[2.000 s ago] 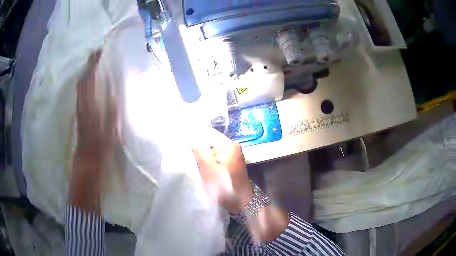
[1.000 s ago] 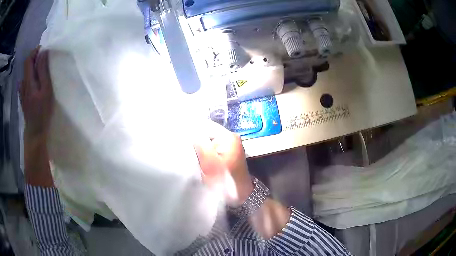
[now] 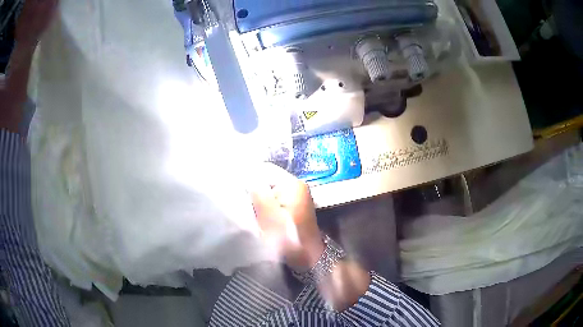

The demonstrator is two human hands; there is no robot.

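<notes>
The white garment piece (image 3: 128, 185) lies spread left of and below the needle area, partly lost in the lamp's glare. My right hand (image 3: 284, 204) is closed on the garment's edge just below the blue slide plate (image 3: 332, 156). My left hand (image 3: 35, 16) is at the top left, at the far left border of the cloth, blurred and cut off by the picture's edge; its fingers cannot be made out. The presser foot and needle are hidden in glare beside the blue-grey arm cover (image 3: 233, 83).
The sewing machine head (image 3: 332, 19) with ribbed tension dials (image 3: 374, 57) stands at the top. The cream machine bed (image 3: 473, 115) runs to the right. A second cloth stack (image 3: 486, 236) lies lower right. An open tray (image 3: 505, 32) sits at the top right.
My left hand has moved from on the cloth out to the left edge, then up to the top left corner. The cloth has shifted up and left. My right hand stays nearly in place.
</notes>
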